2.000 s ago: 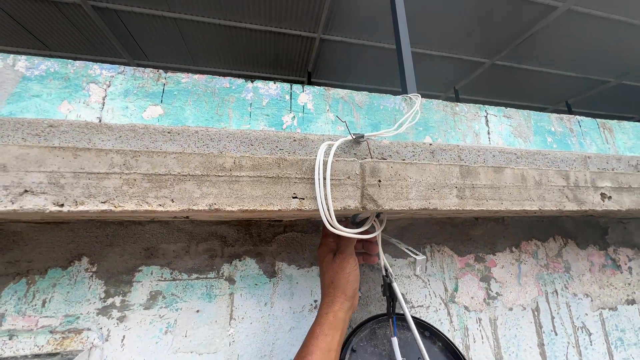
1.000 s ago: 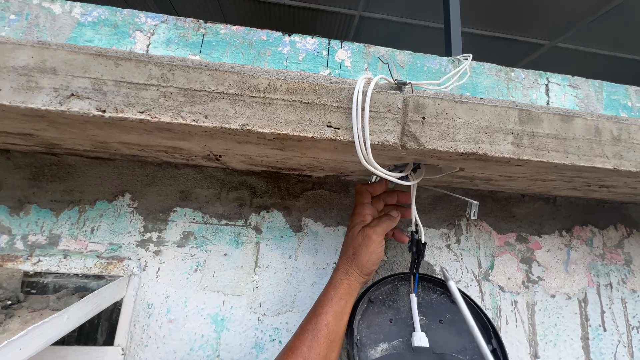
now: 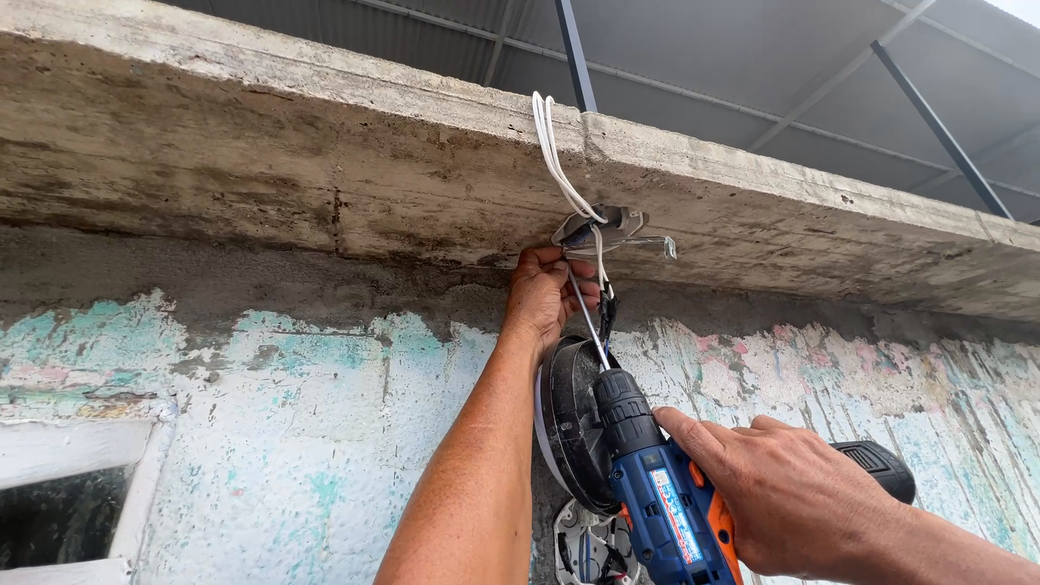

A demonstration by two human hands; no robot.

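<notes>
My right hand (image 3: pixel 800 487) grips a blue and orange cordless drill driver (image 3: pixel 670 487), its long bit (image 3: pixel 587 313) pointing up at the underside of the concrete ledge. My left hand (image 3: pixel 548 296) is raised beside the bit's tip, fingers pinched near a metal mounting bracket (image 3: pixel 613 223) against the ledge; what the fingertips hold is too small to tell. White cable (image 3: pixel 556 166) loops over the ledge edge and past the bracket. From it, by taped wires (image 3: pixel 607 313), hangs a round black-backed lamp (image 3: pixel 573 422), partly behind the drill.
The concrete ledge (image 3: pixel 366 154) spans the view overhead. Below it is a wall with peeling paint (image 3: pixel 309 455). A white-framed window (image 3: pixel 146 487) is at lower left. A white housing with wires (image 3: pixel 589 544) shows below the lamp. Metal posts (image 3: pixel 942 130) rise above the ledge.
My right hand and the drill have come into view, the bit now up by my left hand. The lamp has turned from facing back-on to nearly edge-on. The view has shifted beneath the ledge.
</notes>
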